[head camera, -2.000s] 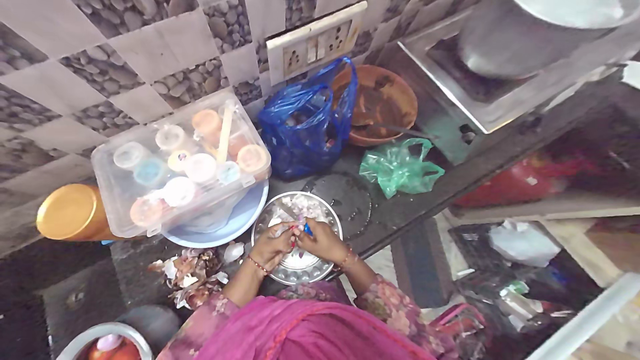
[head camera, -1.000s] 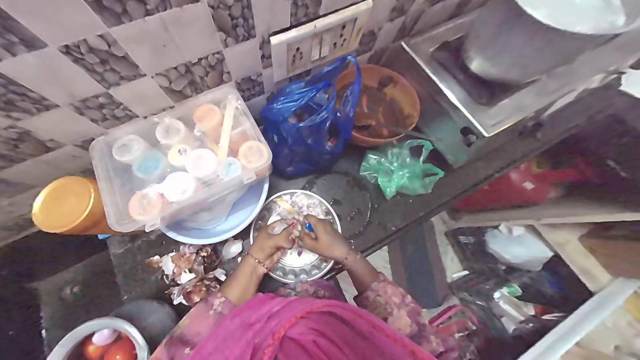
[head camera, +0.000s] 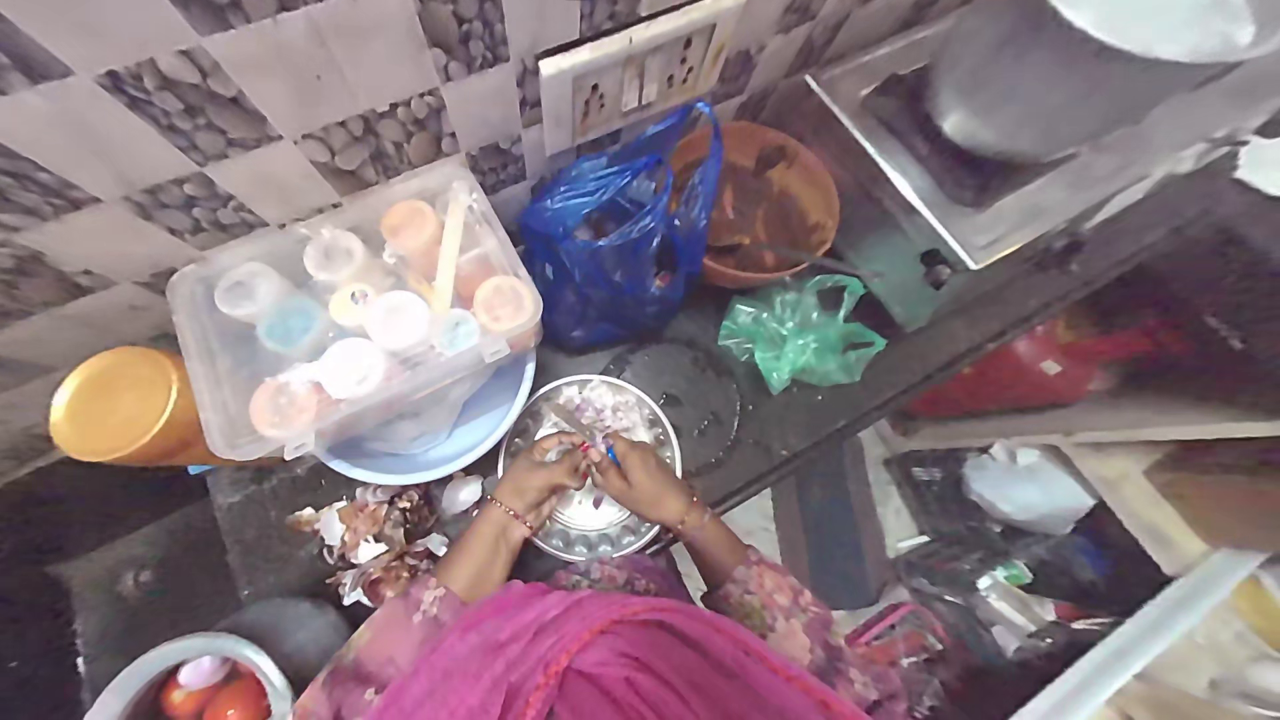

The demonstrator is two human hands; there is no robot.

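Observation:
Both my hands are close together over a round metal plate [head camera: 582, 535] on the dark counter. My right hand [head camera: 638, 480] is closed on a small knife [head camera: 575, 420] with a blue handle, its blade pointing up and left. My left hand [head camera: 543, 474] has its fingers pinched right beside the knife; a small pale piece seems to be between them, mostly hidden. Chopped pale pieces, which look like onion [head camera: 610, 408], lie on the far side of the plate. Papery peels [head camera: 380, 535] are heaped to the left of my left wrist.
A clear plastic box of jars [head camera: 350, 320] rests on a light blue basin [head camera: 440, 455]. Behind the plate stand a blue plastic bag [head camera: 600, 270] and an orange bowl [head camera: 775, 200]; a green bag [head camera: 800, 335] lies right. A pot [head camera: 1040, 90] sits on the stove, and tomatoes [head camera: 237, 697] fill a container.
The knife blade shows more plainly over the plate now, pointing up and left. Both hands have stayed together above the plate.

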